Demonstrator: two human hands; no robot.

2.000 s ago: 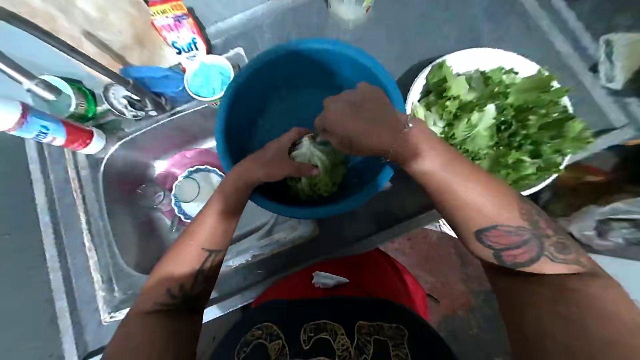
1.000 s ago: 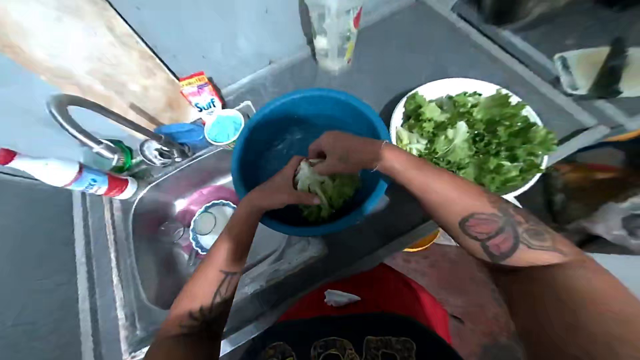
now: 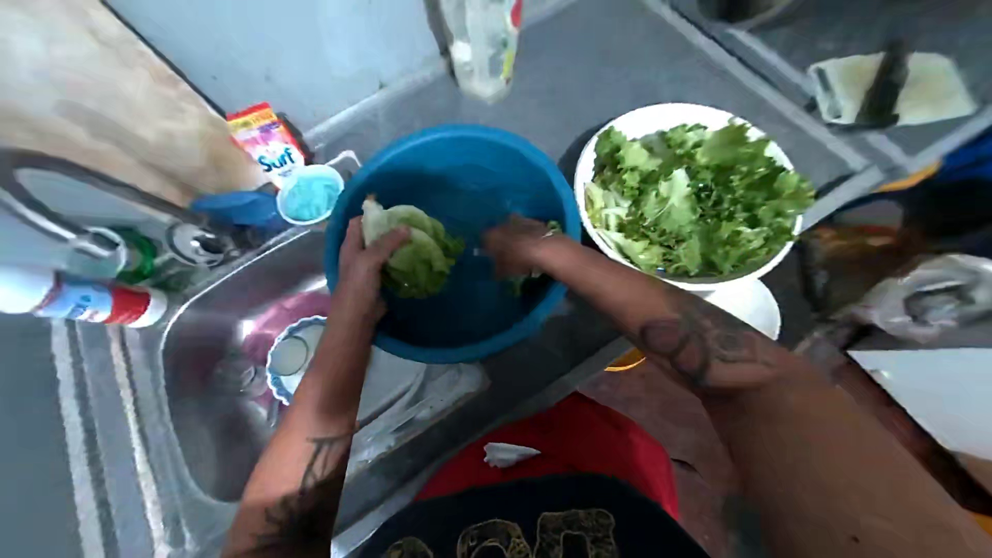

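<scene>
My left hand [image 3: 370, 260] grips a head of lettuce [image 3: 418, 260] by its pale stem end, over the left side of a blue plastic basin [image 3: 457, 353]. At the basin's right side is my right hand [image 3: 515, 244], blurred and low inside the rim, with a bit of green leaf by its fingers; whether it holds the leaf I cannot tell. Just right of the basin, a white bowl [image 3: 783, 260] is heaped with torn lettuce leaves [image 3: 690, 201].
A steel sink [image 3: 201, 403] with a scallop-edged dish [image 3: 279, 360] lies left, under a curved faucet [image 3: 101, 186]. Behind it stand a cup of blue powder [image 3: 310, 195], a Surf detergent packet [image 3: 263, 139] and a red, white and blue bottle [image 3: 93, 301]. A clear plastic container [image 3: 482, 46] stands behind the basin.
My hands were together on the lettuce in both earlier frames; now they are apart. The lettuce has moved left with my left hand, and my right hand has moved to the basin's right side.
</scene>
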